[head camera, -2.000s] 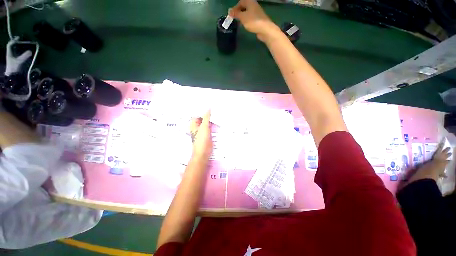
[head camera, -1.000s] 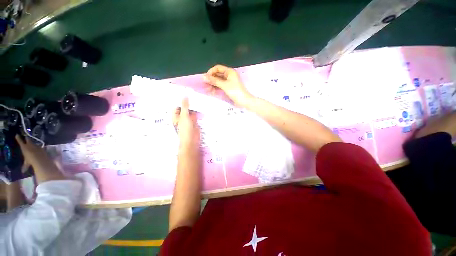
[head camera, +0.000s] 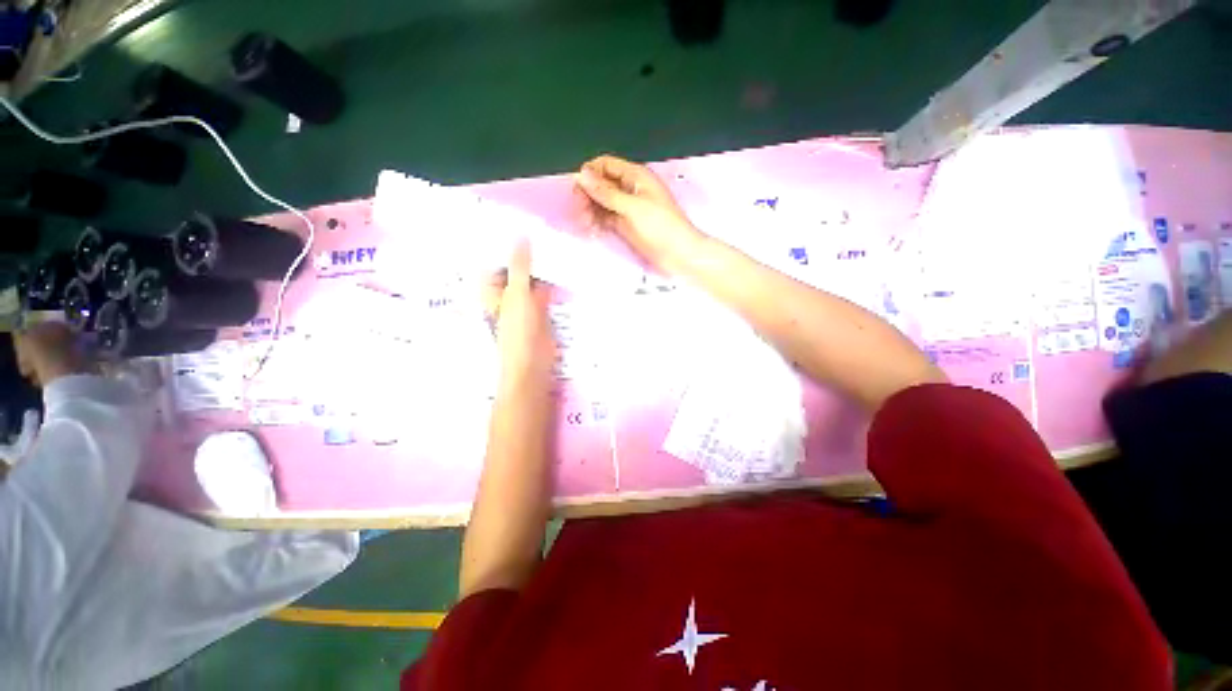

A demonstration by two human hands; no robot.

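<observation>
My left hand (head camera: pixel 522 308) is over the middle of the bench, its thumb on a long white label strip (head camera: pixel 430 211) that is overexposed and slants from upper left to lower right. My right hand (head camera: pixel 624 203) is just right of the strip near the bench's far edge, its fingertips pinched together. Whether a sticker is between the fingertips cannot be told. A stack of printed label sheets (head camera: pixel 736 432) lies right of centre near the front edge. Two black cylinders stand on the green conveyor at the top edge, one of them at top centre (head camera: pixel 696 16), cut off by the picture.
Several black cylinders (head camera: pixel 241 249) lie or stand at left. A thin white cord (head camera: pixel 203 124) loops over them. A neighbour's arm in a white sleeve (head camera: pixel 84 446) is at left, another's dark sleeve (head camera: pixel 1182 405) at right. A grey metal bar (head camera: pixel 1027 84) slants across the upper right.
My right hand has come back from the cylinder at top centre to beside the strip. The strip's far end now shows raised beyond the bench edge. The cord at left now reaches over the bench.
</observation>
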